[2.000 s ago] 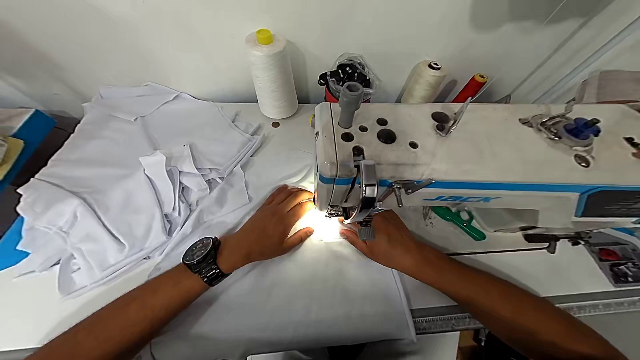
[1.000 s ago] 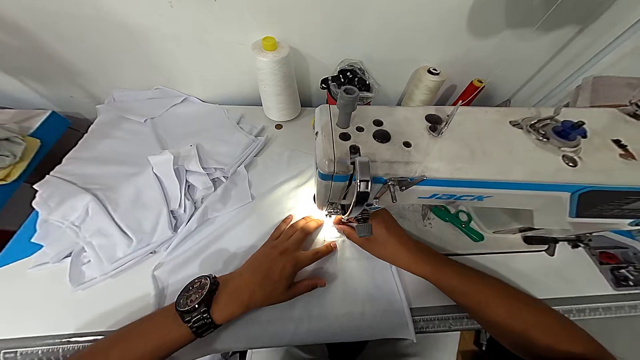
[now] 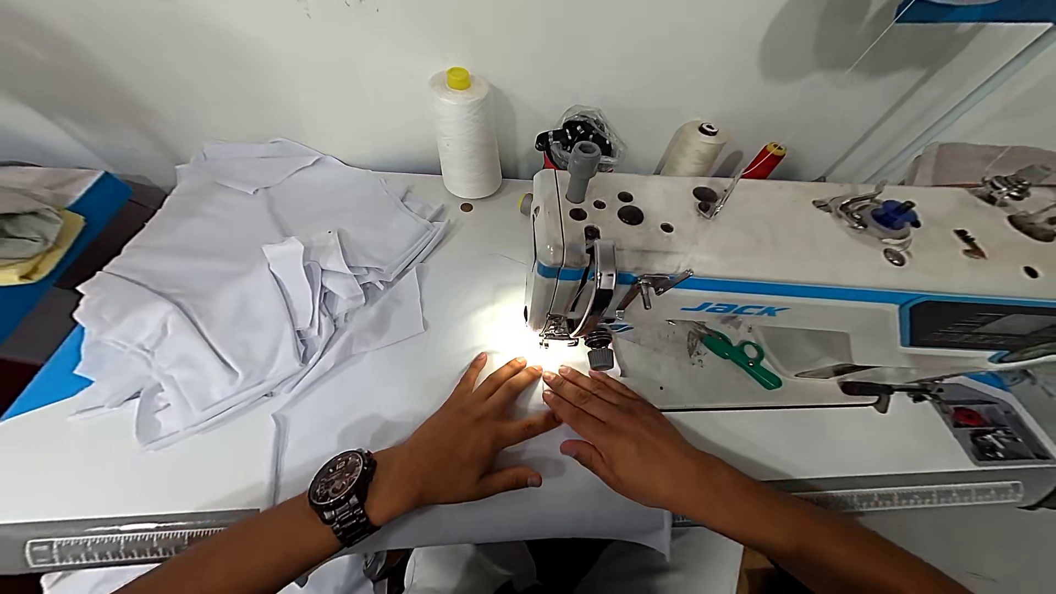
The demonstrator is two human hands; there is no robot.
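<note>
A white fabric panel (image 3: 396, 388) lies across the table under the needle area of a Jack sewing machine (image 3: 792, 256), whose lamp lights the cloth brightly. My left hand (image 3: 478, 433), below a dark metal wristwatch (image 3: 341, 487) on the wrist, rests flat on the panel with fingers spread. Beside it my right hand (image 3: 619, 433) lies palm down on the same cloth, fingertips just in front of the presser foot (image 3: 559, 340). The index fingertips of both hands nearly meet. The glare hides the detail of the cloth at the needle.
A pile of white cut fabric pieces (image 3: 223, 272) lies at the left. Behind stand a white thread cone (image 3: 466, 140), a cream cone (image 3: 695, 148) and a red spool (image 3: 764, 161). Green thread snips (image 3: 742, 359) lie on the machine bed. A ruler strip (image 3: 916, 495) runs along the front edge.
My right hand has drawn back from beside the needle to the cloth in front of it. My left hand, near the needle two seconds ago, now lies lower on the cloth.
</note>
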